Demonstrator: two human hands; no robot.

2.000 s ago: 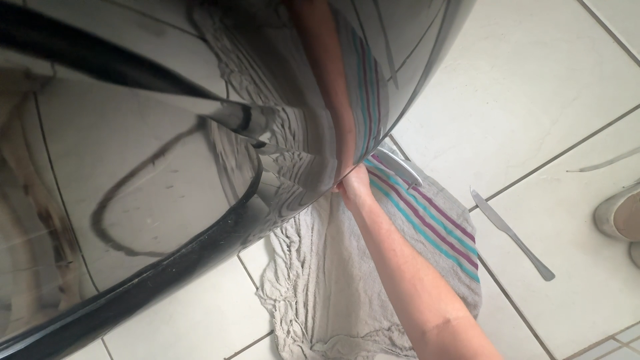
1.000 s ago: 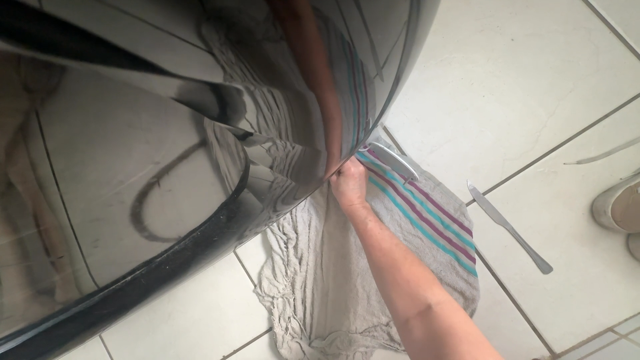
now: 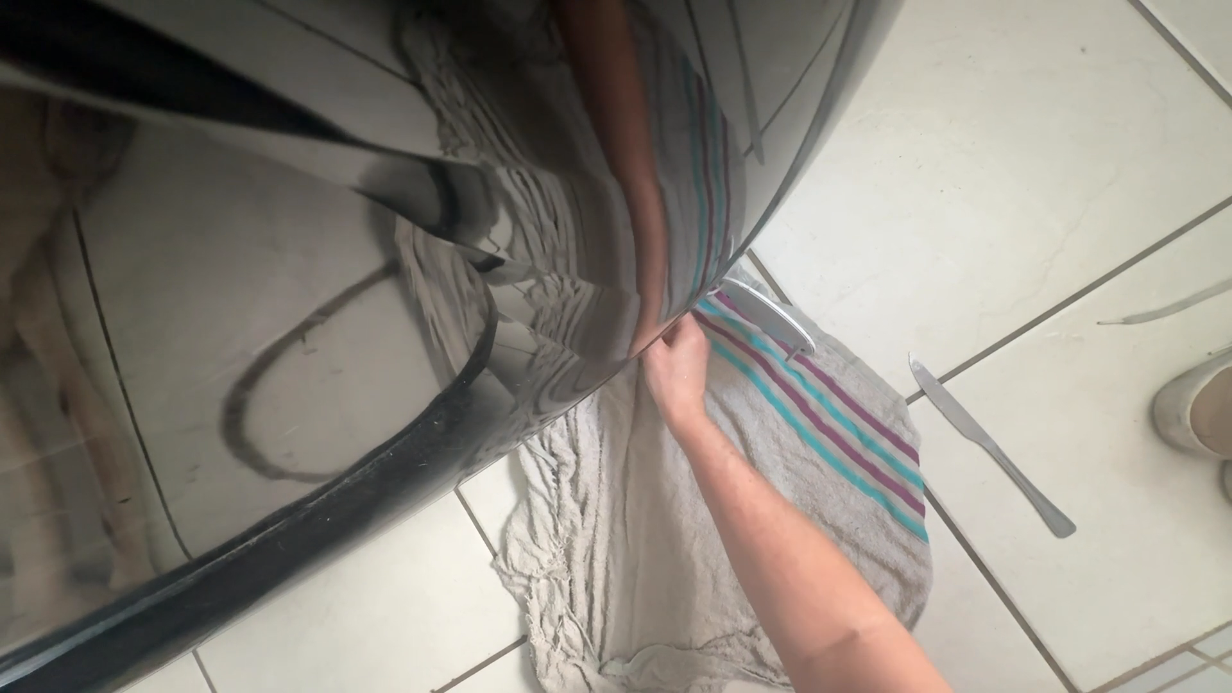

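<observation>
My right hand (image 3: 677, 371) reaches in from the lower right, its fingertips hidden at the lower edge of a large, glossy black curved casing (image 3: 577, 399). Whether the fingers grip anything there cannot be seen. Beneath the hand, a grey towel (image 3: 664, 549) with teal and purple stripes lies rumpled on the floor. Just right of the hand, a narrow, curved grey piece (image 3: 770, 316) sticks out from the casing's edge over the towel. A metal table knife (image 3: 991, 448) lies on the tiles beyond the towel. My left hand is out of view.
Light floor tiles (image 3: 1001, 154) with dark joints surround the towel. Part of a light shoe (image 3: 1189, 409) shows at the right edge, with a thin, curved grey thing (image 3: 1179, 304) above it. The shiny casing fills the upper left and mirrors the arm, towel and floor.
More of my right hand shows below the casing's edge than two seconds ago; it stays close to that edge. The towel and knife lie as before.
</observation>
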